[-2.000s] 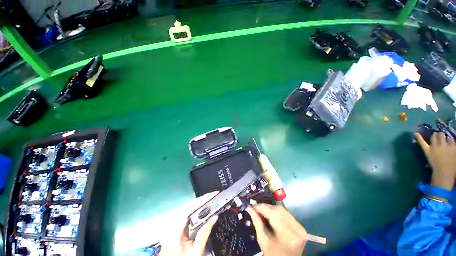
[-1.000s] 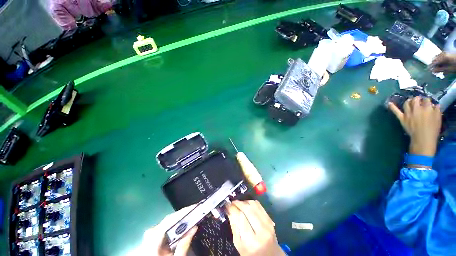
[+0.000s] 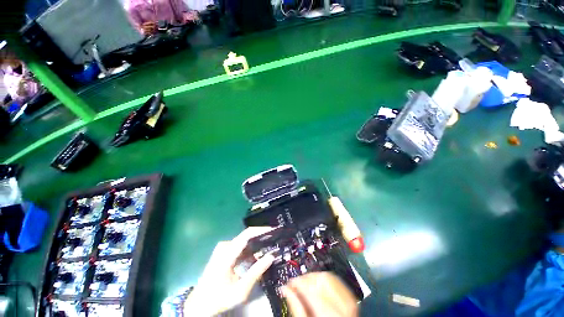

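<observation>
The black device case (image 3: 290, 210) lies open in front of me, its small rounded lid (image 3: 271, 184) folded out at the far end. A board assembly with small parts and thin wires (image 3: 303, 247) lies at its near section. My left hand (image 3: 232, 272) grips the assembly's left side with thumb and fingers. My right hand (image 3: 324, 297) is blurred over the near part of the case; its fingertips are unclear. A screwdriver (image 3: 346, 224) with pale handle and red end lies right of the case.
A black tray of boards (image 3: 147, 247) stands left, with a blue bin (image 3: 28, 228) beyond. A bagged unit (image 3: 419, 125), white cloths (image 3: 533, 117) and a blue item (image 3: 495, 86) lie right. Black cases (image 3: 143, 119) line the bench. A blue sleeve (image 3: 544, 288) shows at right.
The flat dark strip part, earlier held tilted over the case, no longer shows raised; the assembly lies lower. My right hand has moved nearer me. The neighbour's hand has left view.
</observation>
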